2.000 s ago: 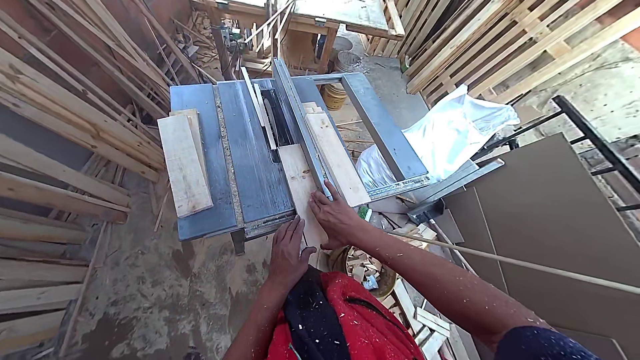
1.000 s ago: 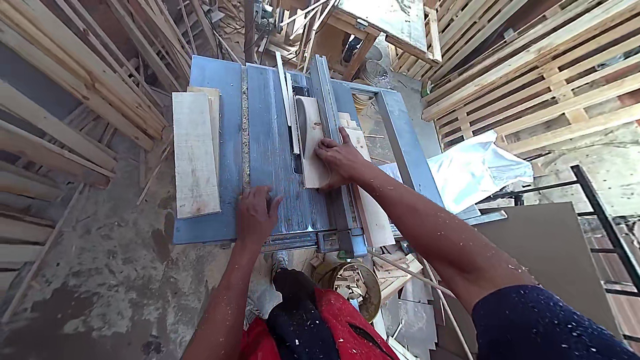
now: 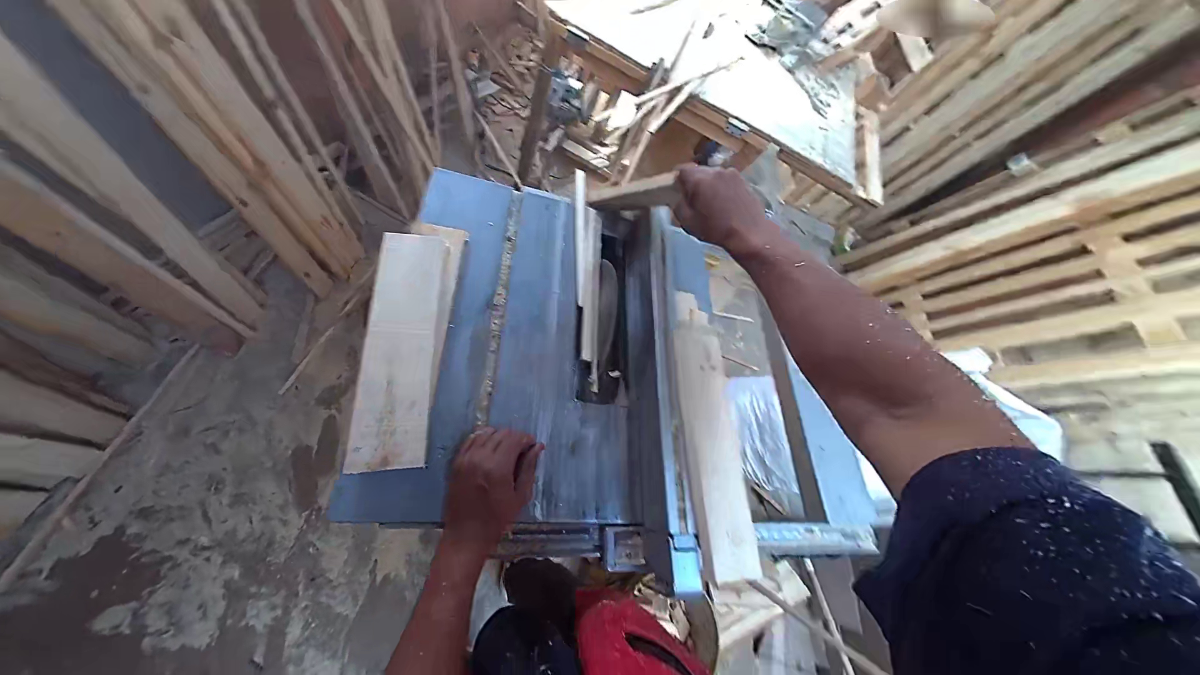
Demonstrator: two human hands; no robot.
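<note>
At the far end of the blue table saw top (image 3: 553, 450), my right hand (image 3: 720, 208) grips a wooden board (image 3: 633, 192) by its end. My left hand (image 3: 492, 478) rests on the near left part of the top, fingers curled, holding nothing. Between them the circular saw blade (image 3: 607, 305) stands in its slot, with thin wood strips (image 3: 588, 272) close along its left side. The metal rip fence (image 3: 659, 394) runs lengthwise to the right of the blade. Beyond the fence lies a pale board (image 3: 717, 450). Two stacked boards (image 3: 398, 356) lie on the left.
Long planks (image 3: 206, 141) lean at the left, and stacked timber (image 3: 1050, 262) fills the right. A workbench (image 3: 694, 66) with offcuts beside it stands behind the saw. Wood scraps lie below the near right edge, and a white sheet (image 3: 1012, 403) is at the right.
My right hand has moved forward along the fence with the board, past the blade to the far edge. My left hand has shifted from the board to the left part of the table.
</note>
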